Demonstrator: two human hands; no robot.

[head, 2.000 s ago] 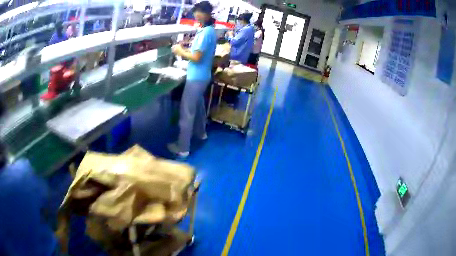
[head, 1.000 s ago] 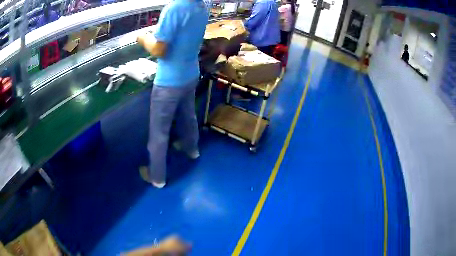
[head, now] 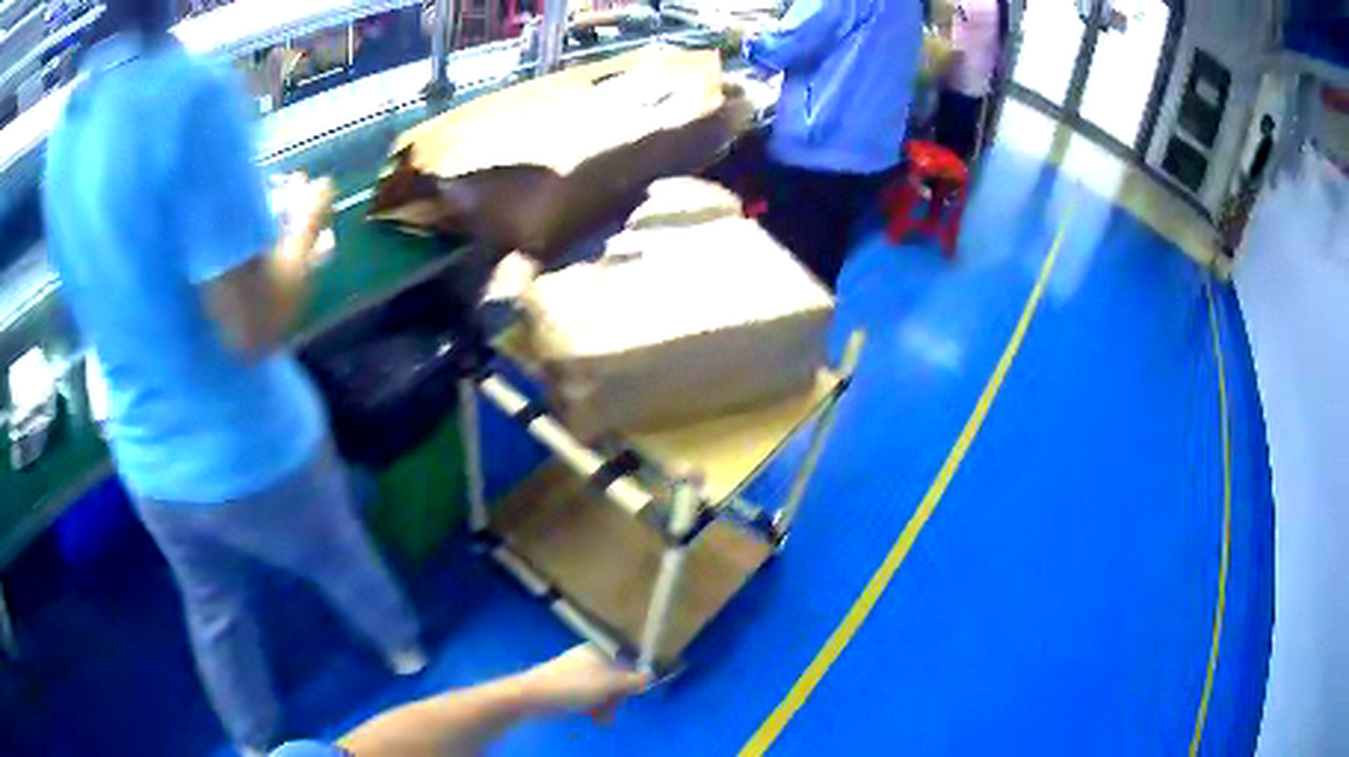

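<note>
A wheeled trolley (head: pixel 669 592) with pale tube legs and two brown shelves stands in front of me. A brown carton or paper-wrapped load (head: pixel 681 318) lies on its top shelf. The lower shelf looks bare. My left hand (head: pixel 589 680) reaches in from the bottom left with the forearm stretched out. It is blurred and overlaps the trolley's lower front corner in the picture. I cannot tell if it touches the trolley or how the fingers stand. A small red thing shows just below the hand. My right hand is out of the picture.
A person in light blue (head: pixel 178 281) stands close on the left at the green bench (head: pixel 422 274). A large brown carton (head: pixel 562 141) lies behind the trolley. Another person in blue (head: pixel 846 104) stands beyond. A red stool (head: pixel 931 195) and yellow floor line (head: pixel 917 521) are to the right.
The view has moved forward along the line, so the person in light blue and the trolley are nearer and further left. The paper-covered trolley has left view. My left forearm reaches further in.
</note>
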